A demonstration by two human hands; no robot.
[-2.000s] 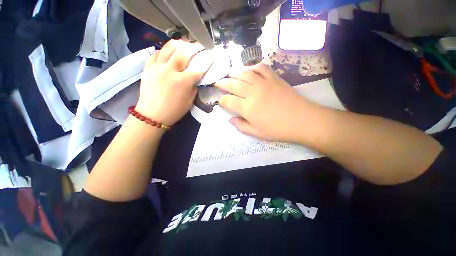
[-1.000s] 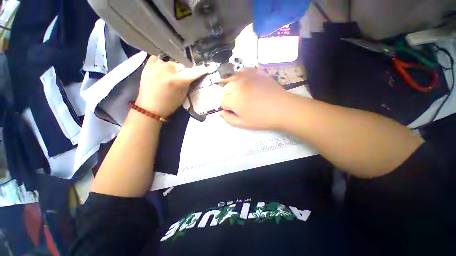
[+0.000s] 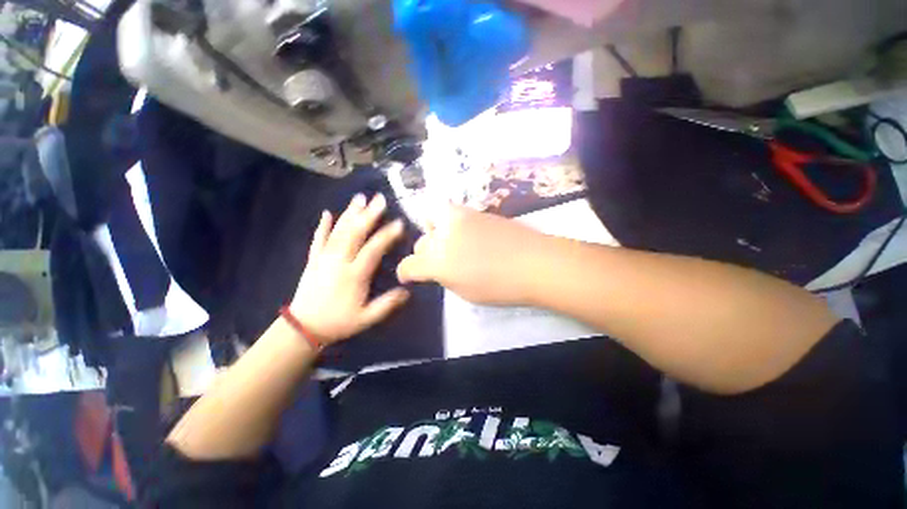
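Note:
A dark garment panel [image 3: 269, 219] lies dark side up on the machine bed, left of and below the needle area. My left hand [image 3: 348, 268] rests on it with fingers spread. My right hand [image 3: 467, 254] is bunched at the panel's right edge, just below the presser foot [image 3: 406, 177], its fingertips pinching the cloth edge. A narrow white strip [image 3: 410, 204] shows between the foot and my right hand. Glare hides the needle.
The sewing machine head [image 3: 239, 89] spans the top, with a blue attachment [image 3: 462, 55]. A glare-washed smartphone [image 3: 542, 129] stands behind the needle. Red and green handled scissors [image 3: 830, 179] lie right on dark cloth [image 3: 686, 189]. Pale-faced pieces [image 3: 129, 268] lie left.
The dark panel now covers the bed where pale cloth showed. My left hand has moved down from the foot and spread flat. My right hand is slightly lower. The view has shifted.

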